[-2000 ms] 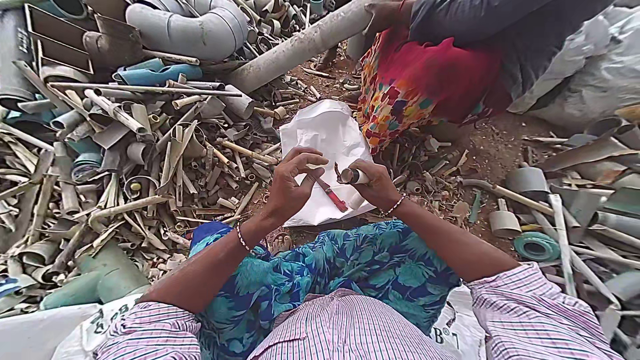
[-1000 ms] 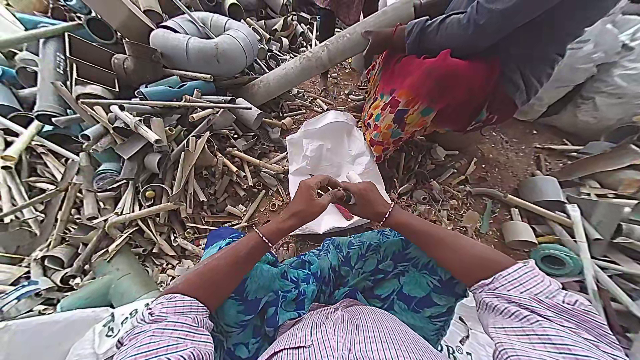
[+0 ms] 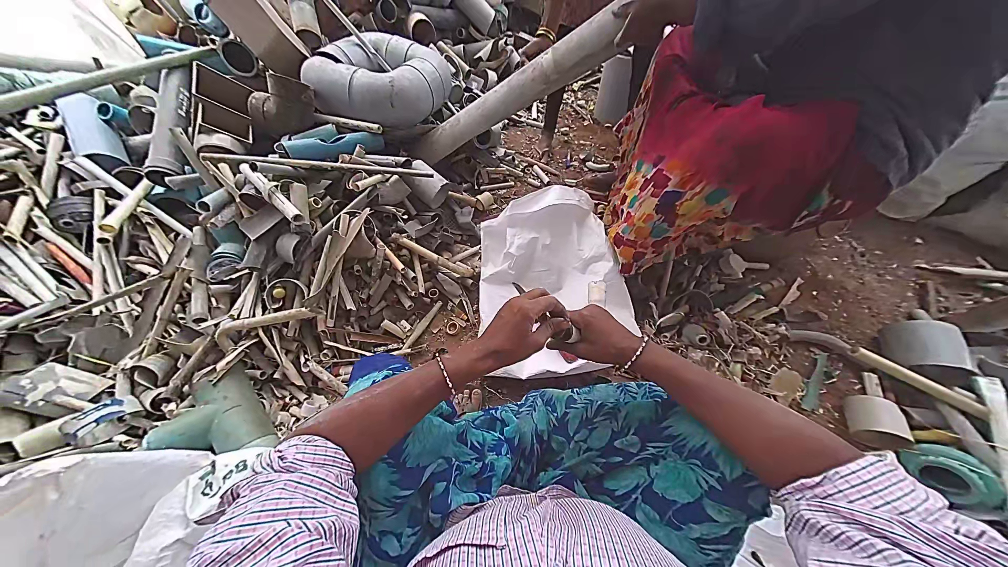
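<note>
Over a white woven sack (image 3: 543,244) on the ground, my left hand (image 3: 523,327) and my right hand (image 3: 600,335) meet. The fingers of my right hand close on a small pipe piece (image 3: 572,335), whose pale end shows between the hands. A thin dark pointed thing, possibly a blade, sticks up from my left hand's fingers; its lower part is hidden. A short whitish cylindrical piece (image 3: 596,293) is on the sack just beyond my right hand. Part of a red thing (image 3: 568,357) shows on the sack below my hands.
Heaps of scrap plastic pipe (image 3: 260,260) lie at left, with a grey curved pipe (image 3: 378,79) on top. A co-worker in a red patterned garment (image 3: 709,157) sits at upper right, a hand on a long grey pipe (image 3: 520,94). Pipe offcuts (image 3: 929,346) lie at right.
My hands, somewhat apart two seconds ago, are now together. The red thing, seen at length on the sack then, is now mostly hidden behind my hands.
</note>
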